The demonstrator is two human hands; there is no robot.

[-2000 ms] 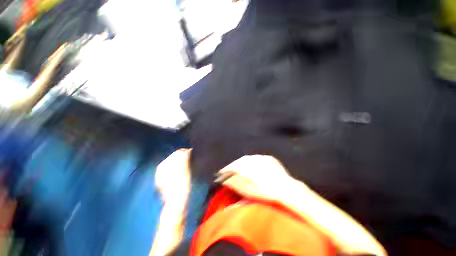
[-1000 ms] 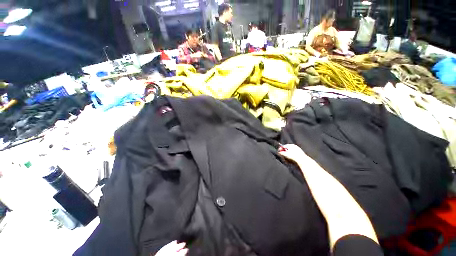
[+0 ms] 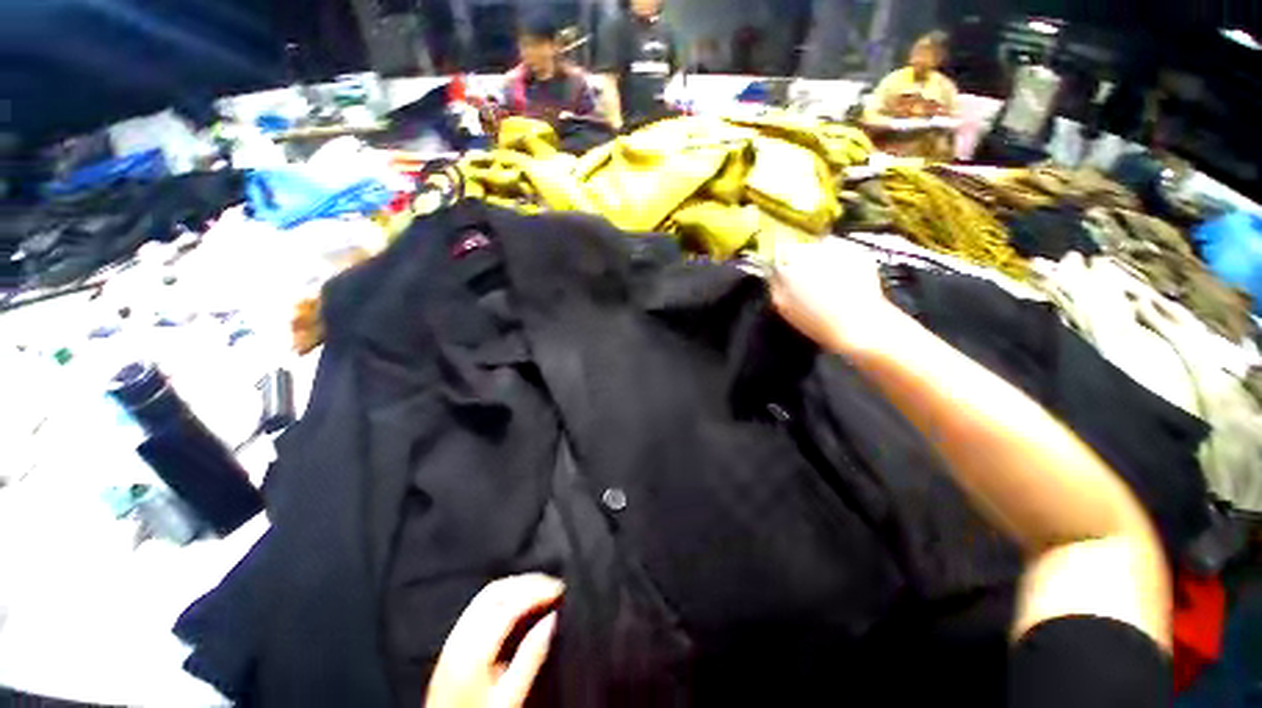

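A black suit jacket [image 3: 692, 470] lies front up before me, with a dark red neck label [image 3: 472, 244] inside its collar and a round button [image 3: 615, 499] on its front edge. My right hand [image 3: 826, 293] is blurred at the jacket's far right side, closed on raised black cloth that looks like the sleeve; its fingertips are not clear. My left hand [image 3: 498, 643] is at the bottom edge, partly cut off, over the lower front of the jacket. Its thumb and fingers are curved and apart, with nothing seen between them.
A second black jacket [image 3: 1107, 401] lies to the right, partly behind my right arm. Mustard-yellow garments [image 3: 651, 180] are heaped beyond the collar. A black bottle [image 3: 143, 393] and a dark box-like object [image 3: 208, 473] stand on the white table [image 3: 83, 553] at left. Several people are at the back.
My right hand has moved up and away, and the jacket's right side is now raised and bunched. My left hand has come further into view over the jacket front.
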